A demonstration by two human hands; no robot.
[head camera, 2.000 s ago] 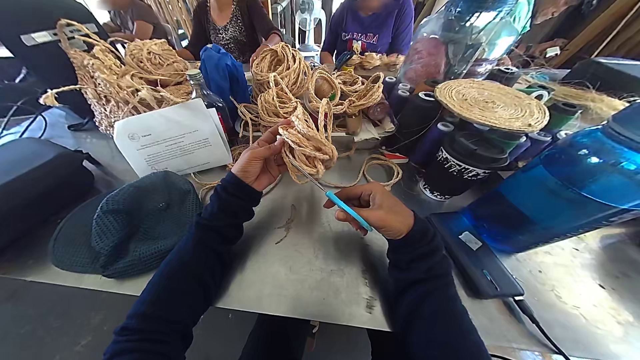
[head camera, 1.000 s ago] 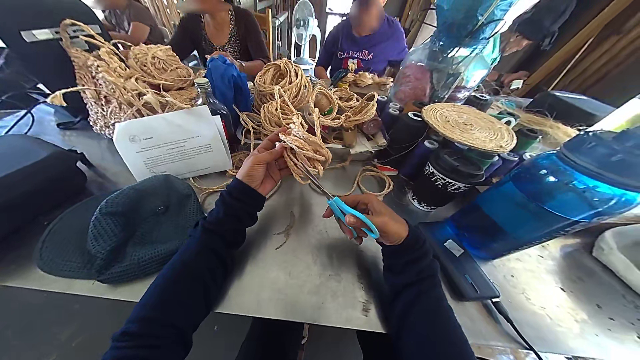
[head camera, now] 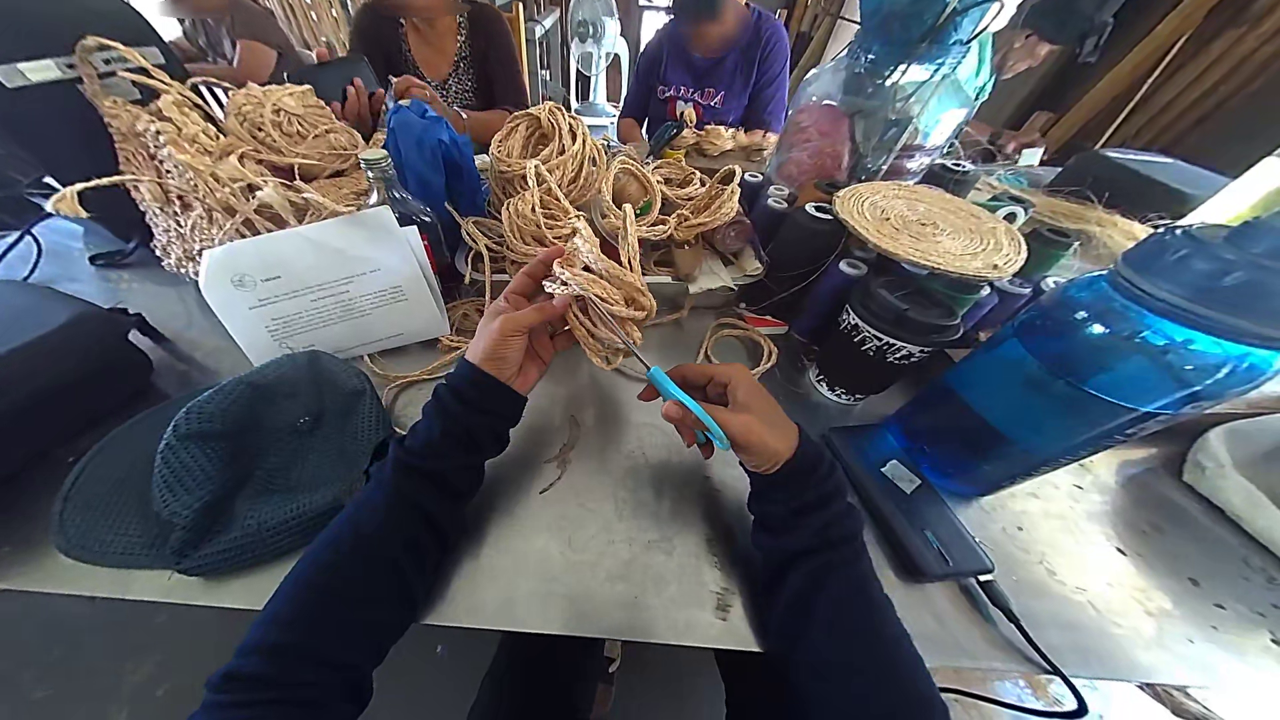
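My left hand (head camera: 525, 325) grips a looped bundle of braided natural-fibre cord (head camera: 605, 290) above the middle of the metal table. In my right hand (head camera: 735, 410) is a pair of scissors with light-blue handles (head camera: 690, 405), its blades pointing up and left into the bundle. The blade tips lie against the cord near my left fingertips; whether they close on a strand I cannot tell. Behind the bundle, coils of the same cord (head camera: 545, 150) are heaped in a tray. A loose loop of cord (head camera: 738, 345) lies on the table behind my right hand.
A dark mesh cap (head camera: 270, 460), a printed sheet (head camera: 325, 285) and a glass bottle (head camera: 390, 200) stand left. To the right are a black cup (head camera: 865, 345), thread spools (head camera: 800, 250), a woven round mat (head camera: 930, 228), a blue water bottle (head camera: 1060, 370) and a power bank (head camera: 905, 500). People sit opposite.
The scissor handles, spread apart a second ago, now look closer together. Both hands stay at about the same place by the bundle. A person opposite now holds a dark object.
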